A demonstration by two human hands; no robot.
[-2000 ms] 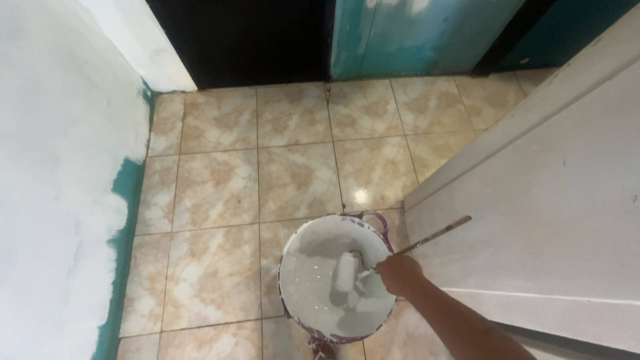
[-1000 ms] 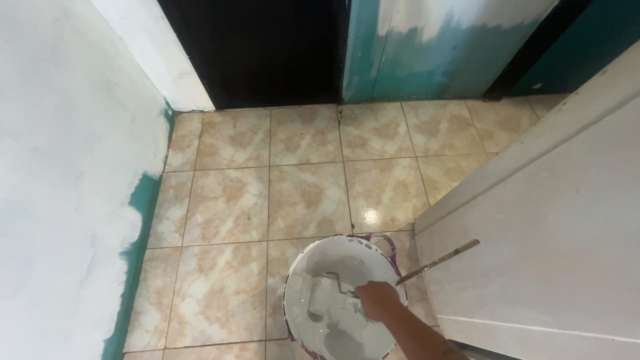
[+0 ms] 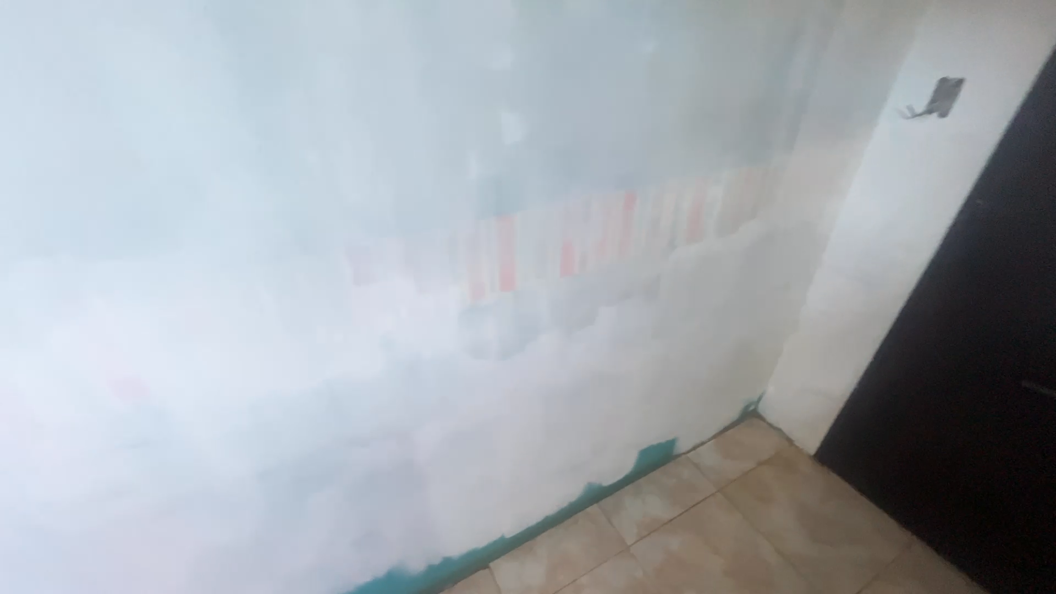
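Neither my left hand nor my right hand shows in the head view now, and the paint bucket and roller are out of sight too. A wall with patchy white paint (image 3: pixel 412 462) fills most of the picture. Across its middle runs a faint band of red and pale stripes (image 3: pixel 569 239) under thin paint. Teal (image 3: pixel 657 455) shows in an uneven strip along the wall's foot. The picture is somewhat blurred.
Beige marbled floor tiles (image 3: pixel 685 544) meet the wall at the lower right. A black door-like panel (image 3: pixel 965 396) stands at the right edge. On the white wall section beside it is a small grey fitting (image 3: pixel 946 96), perhaps an electrical box.
The view has swung from the floor to the left wall. My right hand, seen earlier holding a roller in the paint bucket, has left the view along with both things.
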